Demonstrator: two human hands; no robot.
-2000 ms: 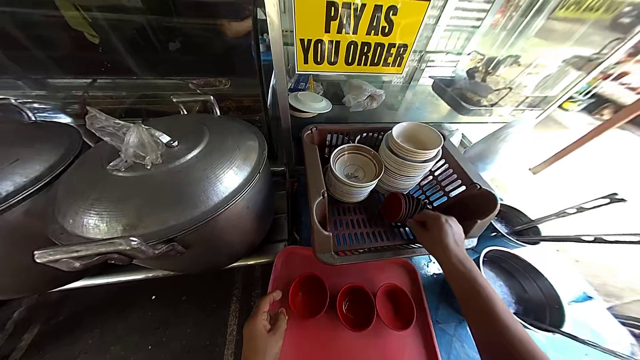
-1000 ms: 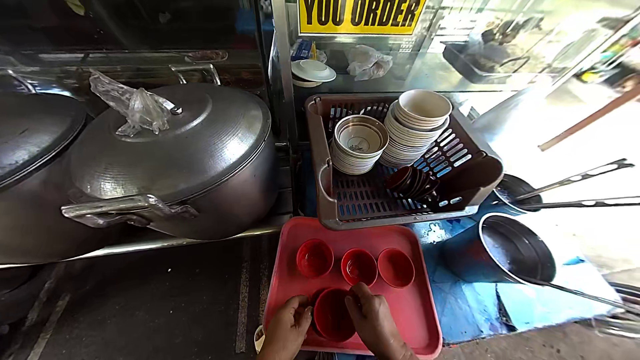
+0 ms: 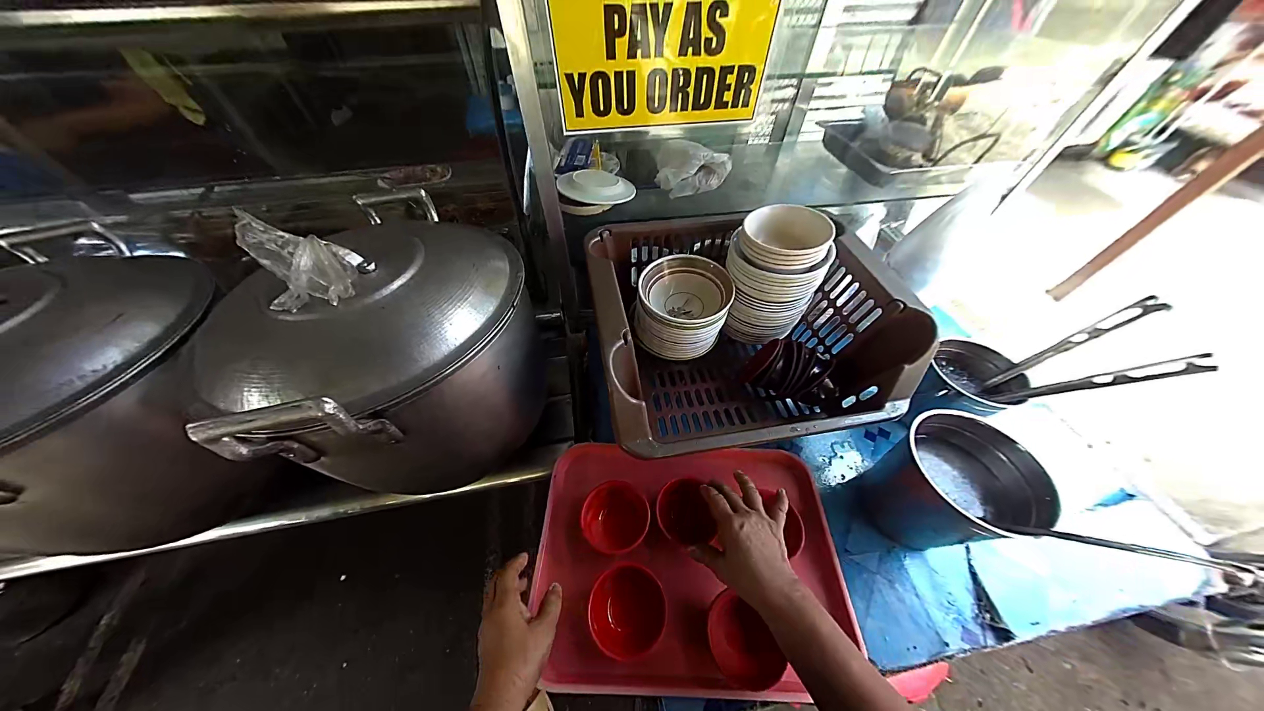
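Several small red bowls stand on a red tray [image 3: 681,671]. My right hand [image 3: 752,543] reaches over the back row, its fingers at the rim of the middle bowl [image 3: 683,511] and partly covering the back right bowl [image 3: 793,528]. At the back left is another bowl [image 3: 615,516]. Nearer the front stand a left bowl [image 3: 628,612] and a right bowl [image 3: 743,647], the latter partly behind my right forearm. My left hand [image 3: 518,627], fingers apart and holding nothing, is beside the tray's left edge.
Behind the tray, a brown plastic basket [image 3: 632,405] holds stacked white bowls [image 3: 775,281] and dark red bowls [image 3: 790,370]. Large lidded metal pots [image 3: 375,346] stand left. At right are a water-filled pot [image 3: 978,474] and a smaller pot [image 3: 963,365], with long handles sticking out.
Two seconds ago my right hand was at the dark bowls in the basket, and three red bowls showed on the tray. Now more bowls stand there, in two rows. My left hand has moved back to the left edge.
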